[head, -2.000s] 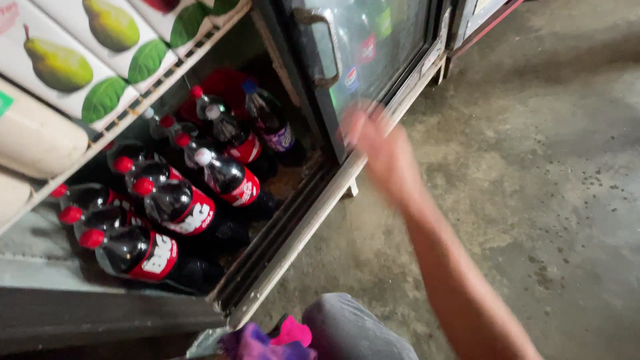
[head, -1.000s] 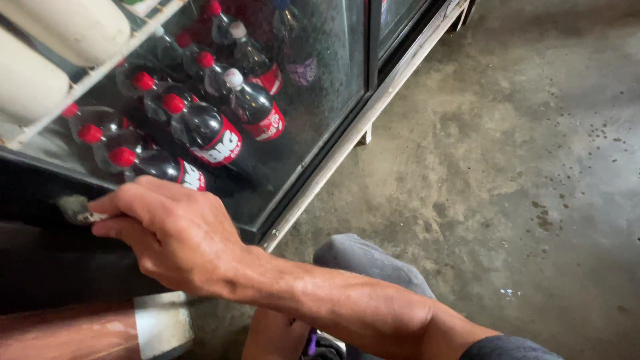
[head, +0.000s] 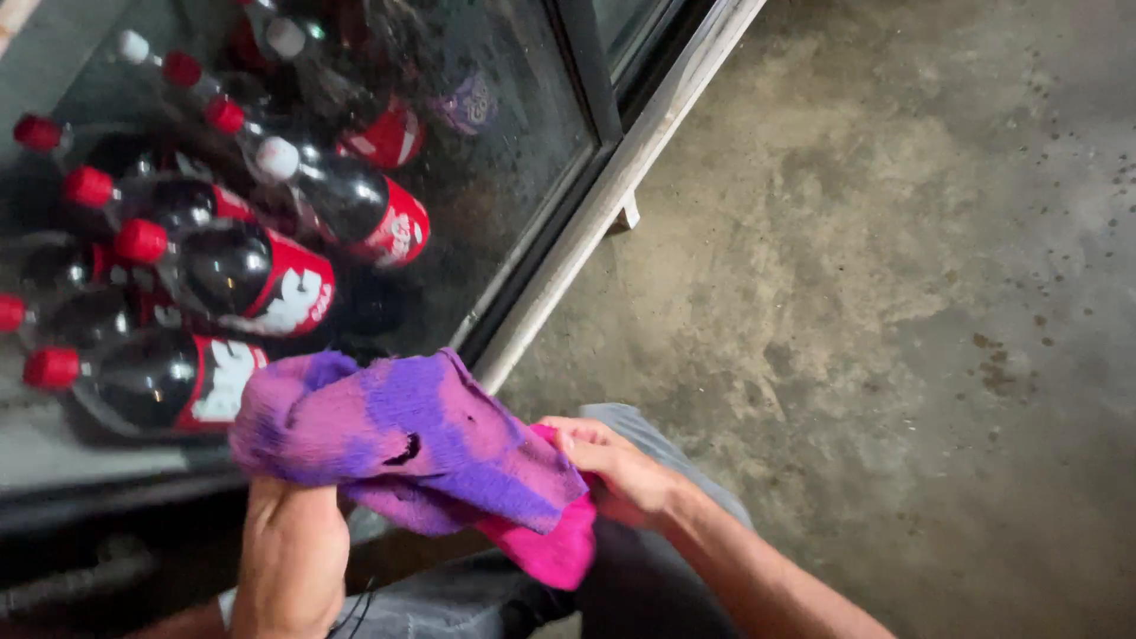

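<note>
A purple and pink cloth (head: 417, 435) with a hole in it hangs between my hands, at the lower middle of the view. The cloth covers the fingers of my left hand (head: 297, 550), which hold it from below. My right hand (head: 612, 466) pinches a bright pink cloth part (head: 555, 546) at the right end; whether the two colours are one piece cannot be told. Just beyond, behind the glass door (head: 524, 177) of a drinks cooler, stand cola bottles (head: 266, 275) with red caps and red labels, some with white caps.
A pale rail (head: 586, 248) with a short foot (head: 628, 213) runs along the cooler's lower edge. To the right lies a stained concrete floor (head: 843, 266). My knees in grey trousers (head: 657, 453) are below the cloth. A purple-labelled bottle (head: 469, 105) stands farther back.
The cooler door stood open two seconds ago and now is closed. My right hand has left the door's edge and moved to the cloth, which both hands now hold.
</note>
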